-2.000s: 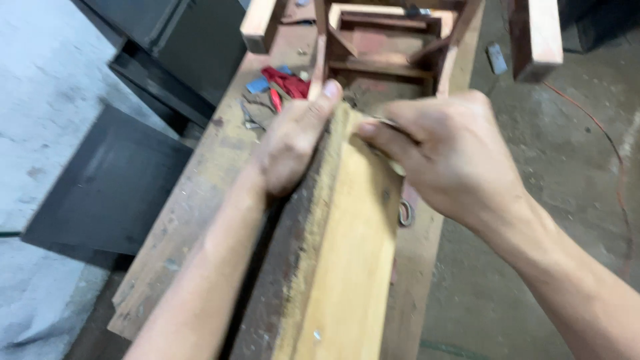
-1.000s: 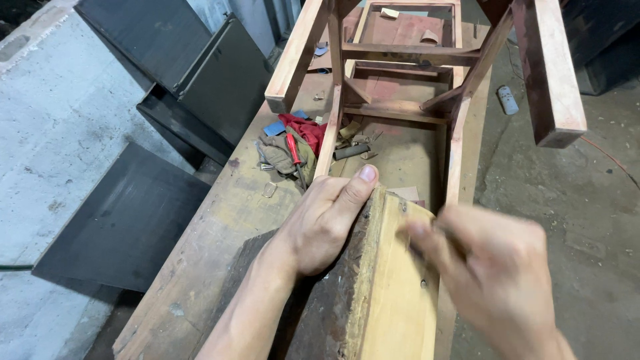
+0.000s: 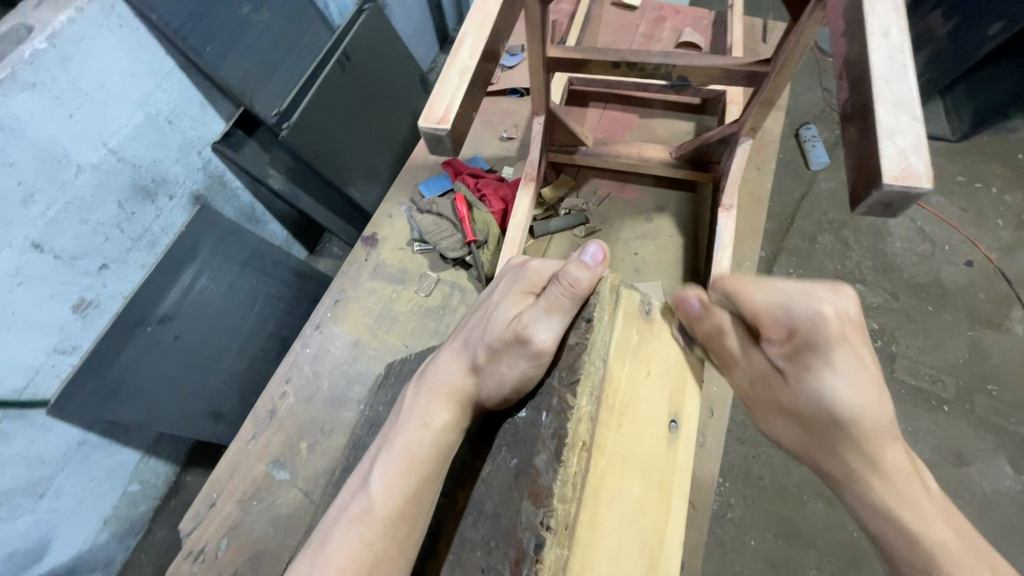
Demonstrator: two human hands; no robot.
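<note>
A light wooden board (image 3: pixel 640 448) with a rough edge and a dark worn side (image 3: pixel 520 472) points away from me over the workbench (image 3: pixel 320 400). My left hand (image 3: pixel 528 328) grips its far end on the dark side, thumb up near the top edge. My right hand (image 3: pixel 776 352) is closed at the board's far right edge, around a small piece that looks like folded sandpaper (image 3: pixel 686 336); most of it is hidden by the fingers. Beyond both hands, a reddish wooden frame with legs (image 3: pixel 656 68) lies on the bench.
Left of the frame lie a red-handled screwdriver (image 3: pixel 464 218), a red cloth (image 3: pixel 490 190), a glove (image 3: pixel 440 228) and a dark cylinder (image 3: pixel 558 224). Dark panels (image 3: pixel 192 328) lean at the left. A pale oblong object (image 3: pixel 813 147) and an orange cord (image 3: pixel 968 240) lie on the floor.
My right hand has shifted along the board's right edge, while my left hand keeps its hold at the far end. The view has moved, showing more of the wooden frame.
</note>
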